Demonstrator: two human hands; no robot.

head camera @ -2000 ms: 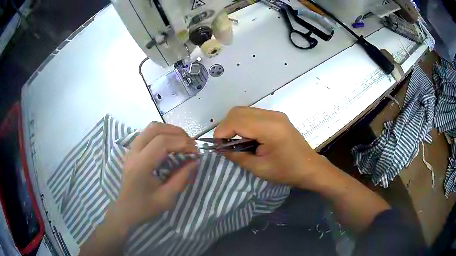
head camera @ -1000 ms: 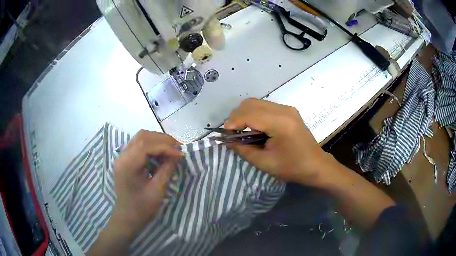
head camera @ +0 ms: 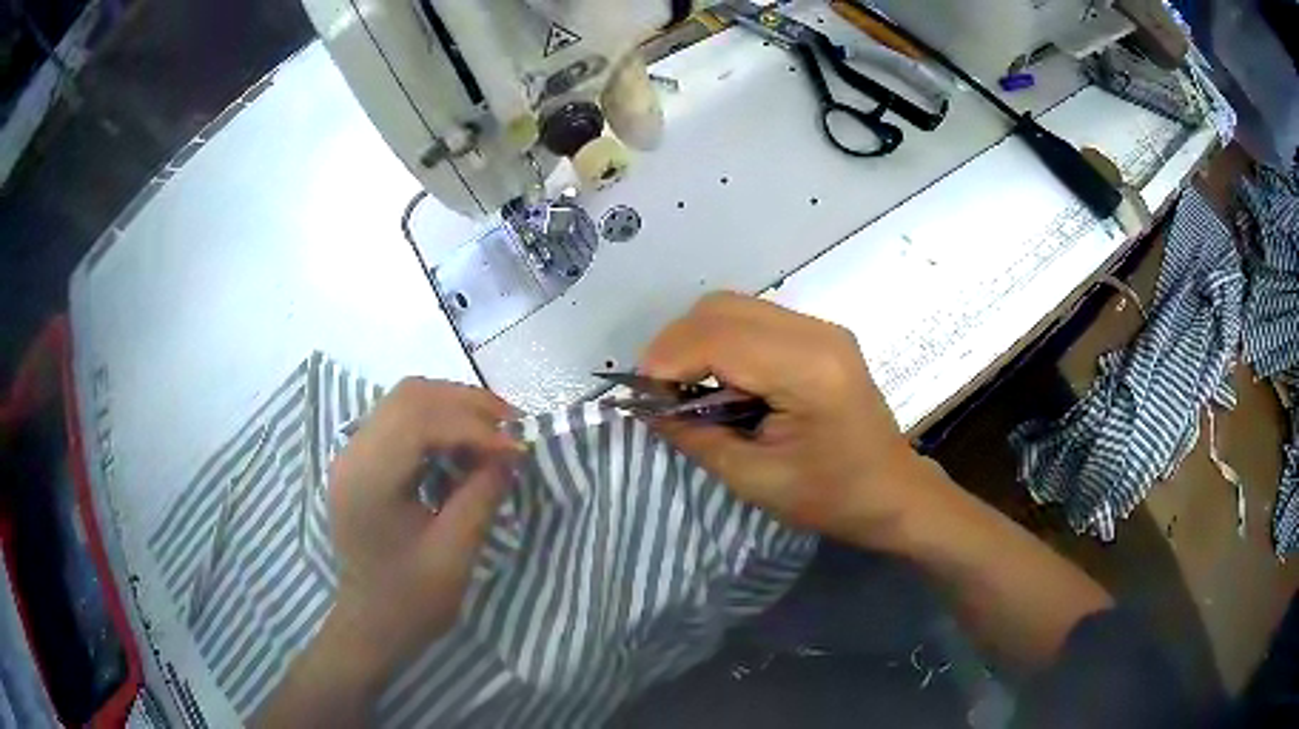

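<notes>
A grey-and-white striped fabric piece lies on the white table's front left and hangs over its edge toward my lap. My left hand pinches the fabric's folded top edge between thumb and fingers. My right hand is shut on small dark thread snips. Their pointed blades are parted and point left at the folded edge, one above it and one at the fabric. The snips' handles are partly hidden in my right palm.
The sewing machine head stands at the back, above the needle plate. Black-handled shears and a long tool with a black handle lie at the back right. Striped pieces are heaped at right. A red-edged frame is at left.
The snips were at my left fingertips two seconds ago; my hands have since moved apart, showing a stretch of folded edge between them. Over the last second they have hardly moved.
</notes>
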